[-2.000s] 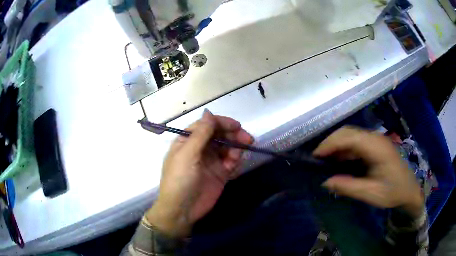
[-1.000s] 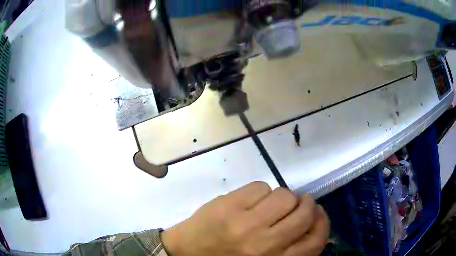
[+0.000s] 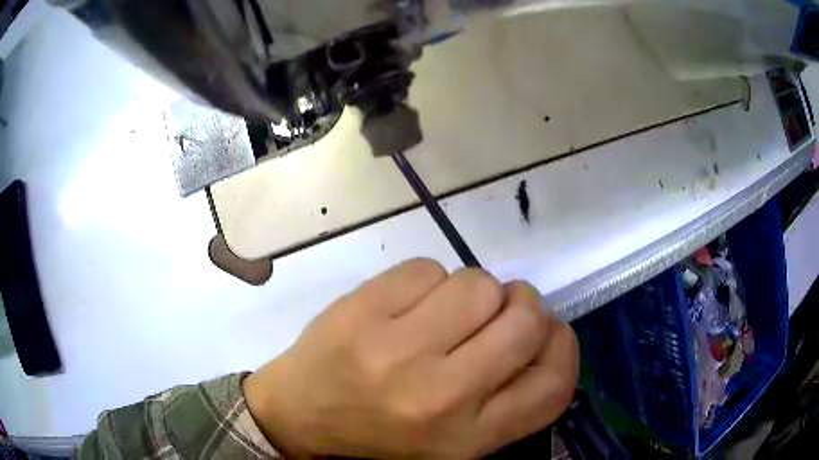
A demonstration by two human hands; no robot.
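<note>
My left hand [image 3: 422, 359] comes in from the lower left in a plaid sleeve, its fingers closed around the dark thin shaft of the long screwdriver [image 3: 437, 212]. The shaft slants up left to the grey-brown knob [image 3: 391, 131] low beside the needle area; its tip is hidden there. A dark piece, perhaps the handle, shows below right of my hand. My right hand is not in view. The sewing machine head [image 3: 171, 45] hangs over the metal slide plate [image 3: 214, 149] and the cream machine bed [image 3: 503, 153].
A black strip [image 3: 25, 278] lies on the white table [image 3: 135, 332] at the left. A blue basket of scraps [image 3: 660, 359] is below the table's ruler-marked edge at the right. A small tray [image 3: 790, 112] is at the upper right. A small dark mark shows in front of the bed.
The screwdriver has gone from above the table's front edge to the knob under the head. My right hand has left the picture. Over the last second, my left hand stays around the shaft.
</note>
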